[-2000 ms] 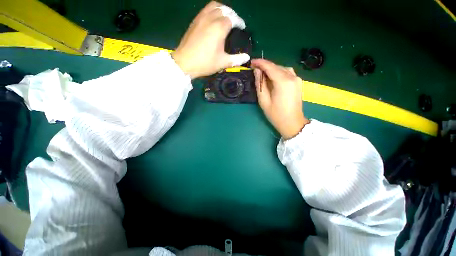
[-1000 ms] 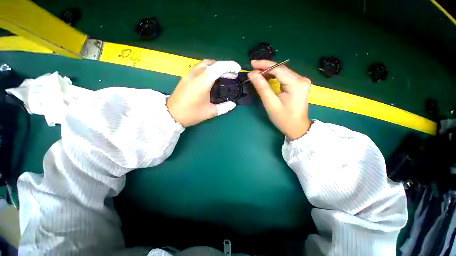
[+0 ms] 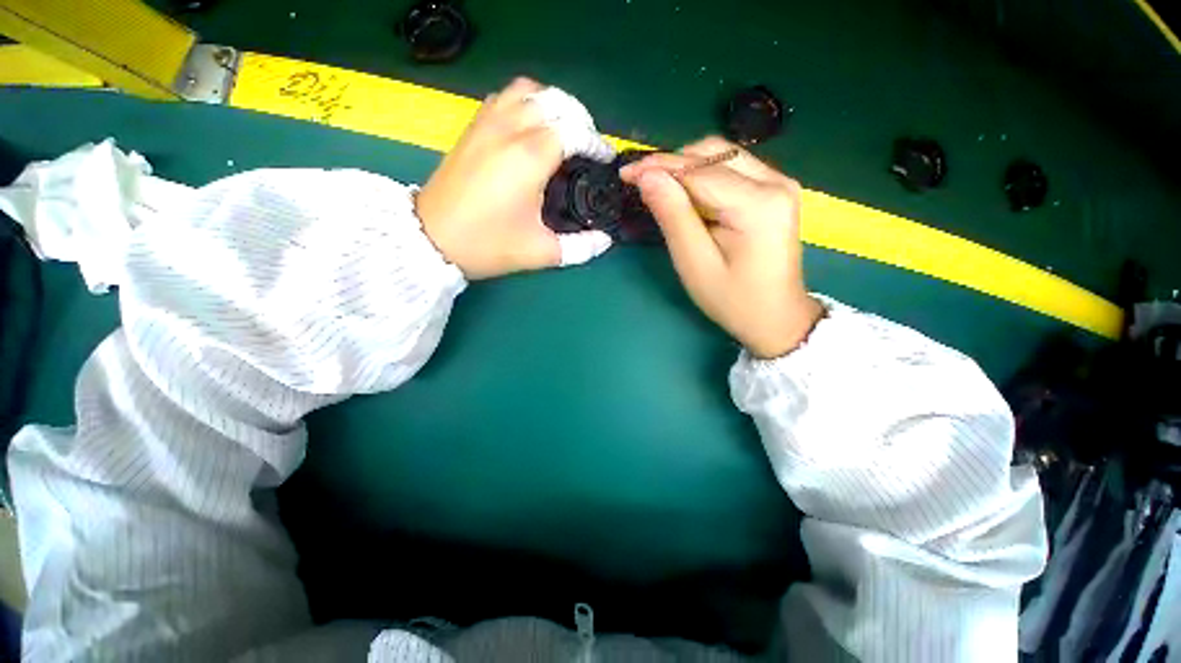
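Note:
My left hand [image 3: 505, 181], with white finger cots on two fingertips, grips a round black lens barrel unit [image 3: 589, 197] from its left side. The unit sits over the black fixture [image 3: 637, 223], which is mostly hidden by the unit and my hands. My right hand [image 3: 732, 233] holds a thin coppery stick [image 3: 706, 165] between thumb and fingers. My right fingertips are at the right edge of the unit. The stick's working end is hidden by the fingers.
Several round black units lie on the green belt, one [image 3: 753, 115] just beyond my right hand, another [image 3: 434, 29] at upper left. The yellow rail [image 3: 958, 257] crosses behind my hands. White crumpled cloth [image 3: 88, 207] lies left. Dark cluttered parts [image 3: 1088, 415] are at far right.
My left hand first held a black unit above the fixture, then brought it down over it. My right fingers have since moved closer to the unit. The units on the belt have shifted right.

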